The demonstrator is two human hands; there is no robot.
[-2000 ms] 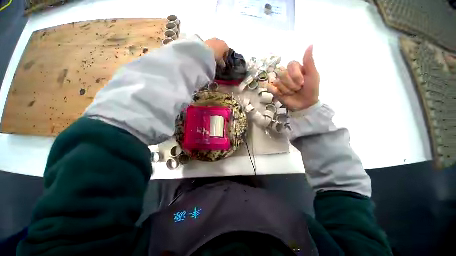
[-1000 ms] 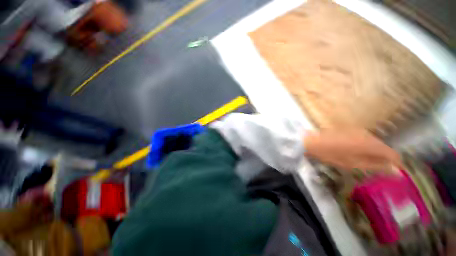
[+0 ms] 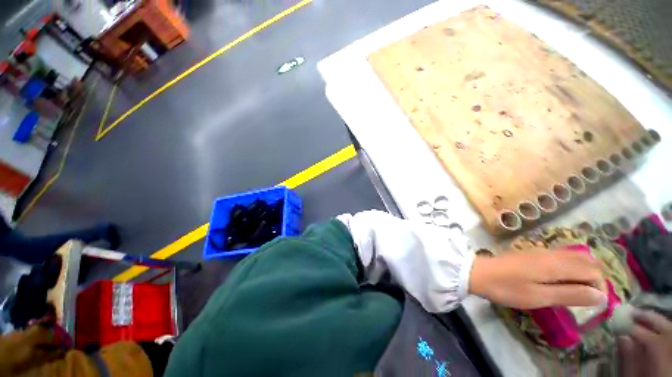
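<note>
My left hand (image 3: 541, 278) lies bare over the pink block (image 3: 554, 328), fingers together and pointing right. Whether it grips anything is hidden. My right hand (image 3: 650, 342) is blurred and cut off at the lower right edge, beside the block. A pale piece shows on the block below my left fingertips. The mottled round cushion (image 3: 549, 238) is under the block. The brown wooden board (image 3: 508, 110) has a row of open rings (image 3: 561, 193) along its near right edge. A dark cloth (image 3: 657, 254) lies beyond the cushion.
Several loose rings (image 3: 440, 218) stand near the table edge (image 3: 404, 158). On the dark floor are a blue crate (image 3: 292, 213) with black contents and yellow lines. A red crate (image 3: 125, 313) sits in a cart at lower left. A person's leg (image 3: 70, 243) and a brown sleeve (image 3: 44, 353) show at left.
The view has swung left to the floor and crates and is now sharper. My left hand has come from the dark cloth to the pink block. My right hand has come back into view.
</note>
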